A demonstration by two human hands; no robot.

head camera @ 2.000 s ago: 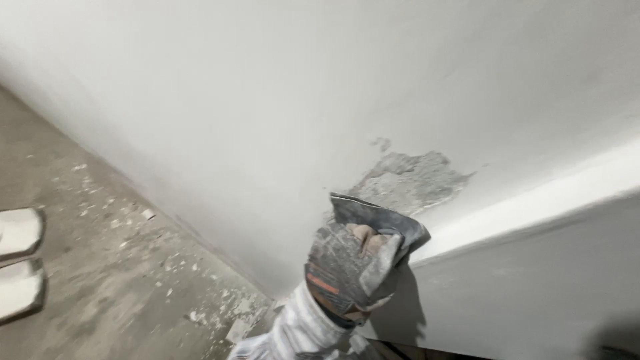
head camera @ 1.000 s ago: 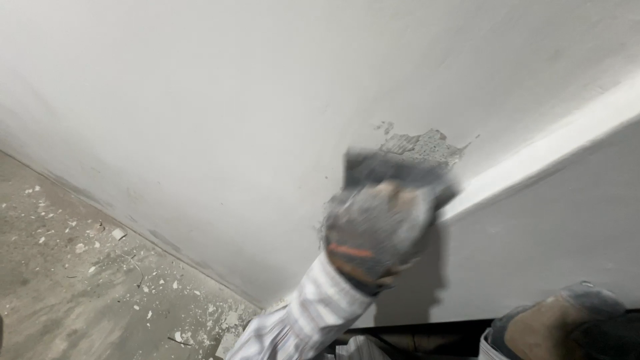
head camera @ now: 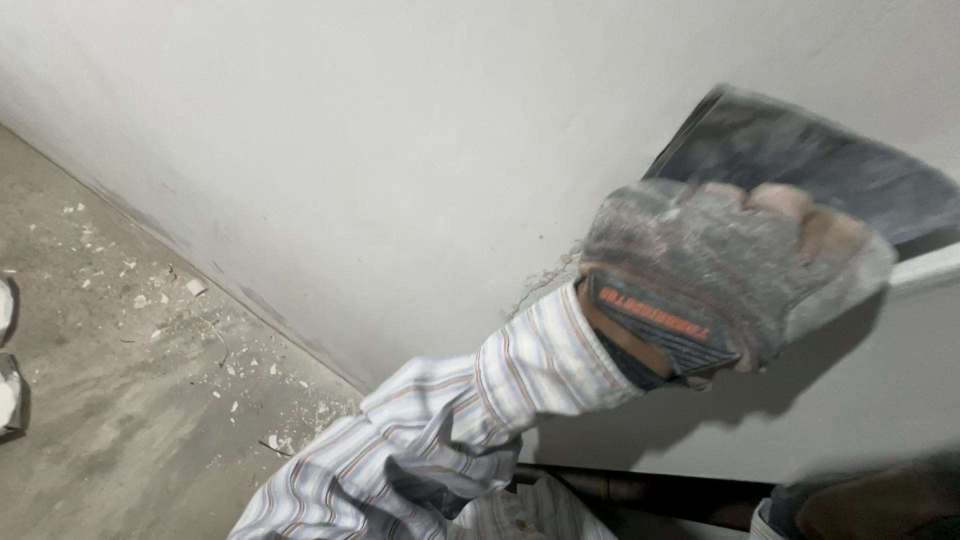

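Note:
My left hand [head camera: 720,270], in a dusty grey fingerless work glove with orange lettering on its strap, is closed around a wide, dark grey flat-bladed scraper [head camera: 810,157]. The blade lies at or close to the pale wall [head camera: 390,150], pointing up and right; exact contact cannot be told. Cracked, flaking wall coating [head camera: 551,277] shows left of the glove, and the hand and tool hide the wall behind them. At the lower right edge is my right hand [head camera: 877,499], gloved, dark and blurred; whether it holds anything cannot be told.
A concrete floor [head camera: 150,450] with scattered white flakes [head camera: 232,375] runs along the wall's foot at left. White objects, perhaps shoe tips [head camera: 9,394], sit at the left edge. A raised white ledge [head camera: 926,266] crosses the wall at right. A dark bar [head camera: 637,486] lies along the bottom.
My left hand has moved up and right with the scraper and now covers the rough grey patch seen in both earlier frames. My right hand has come into view at the lower right since the earliest frame.

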